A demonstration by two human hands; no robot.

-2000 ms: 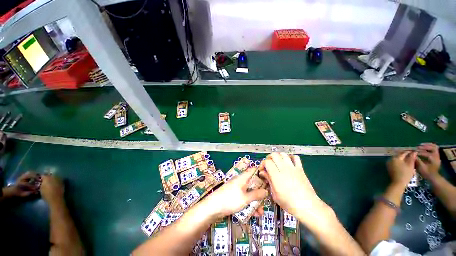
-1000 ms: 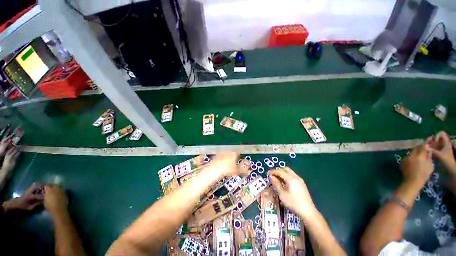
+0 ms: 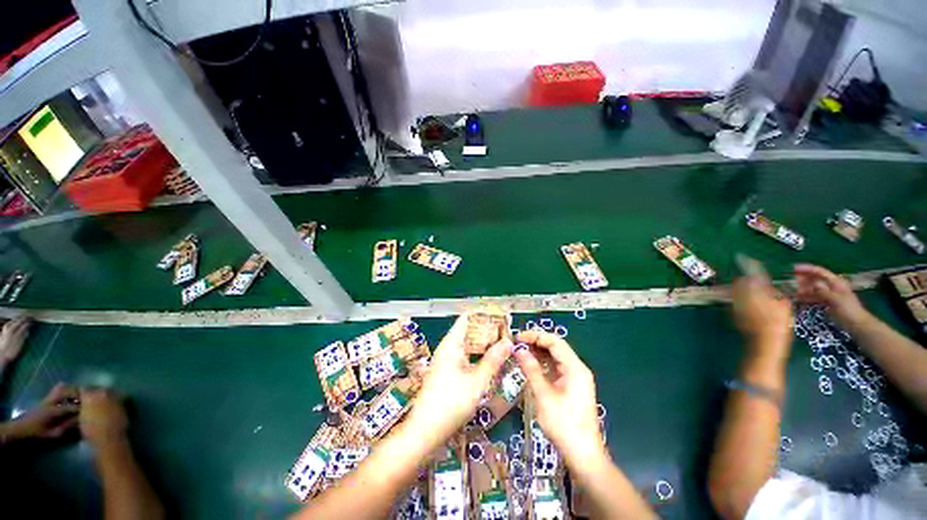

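My left hand (image 3: 457, 376) holds a tan-brown circuit board (image 3: 487, 331) raised above the pile, its far end pointing away from me. My right hand (image 3: 557, 391) is just right of the board, thumb and index finger pinched on a small ring (image 3: 522, 347) near the board's edge. More boards (image 3: 388, 407) lie piled to the left of and below my hands, with white patches and dark dots. Loose pale rings (image 3: 546, 325) lie behind my right hand. Parts of the pile are hidden by my forearms.
A green conveyor (image 3: 488, 208) with spaced boards runs beyond a pale rail (image 3: 427, 305). A grey post (image 3: 229, 188) stands at left. Other workers' hands are at left (image 3: 102, 414) and right (image 3: 762, 305), with scattered rings at right. A red crate (image 3: 567, 83) stands across the belt.
My left hand has come back from the belt side and now holds a board up. My right hand has closed in beside it. Belt boards have shifted; the right worker's hand reaches toward the belt.
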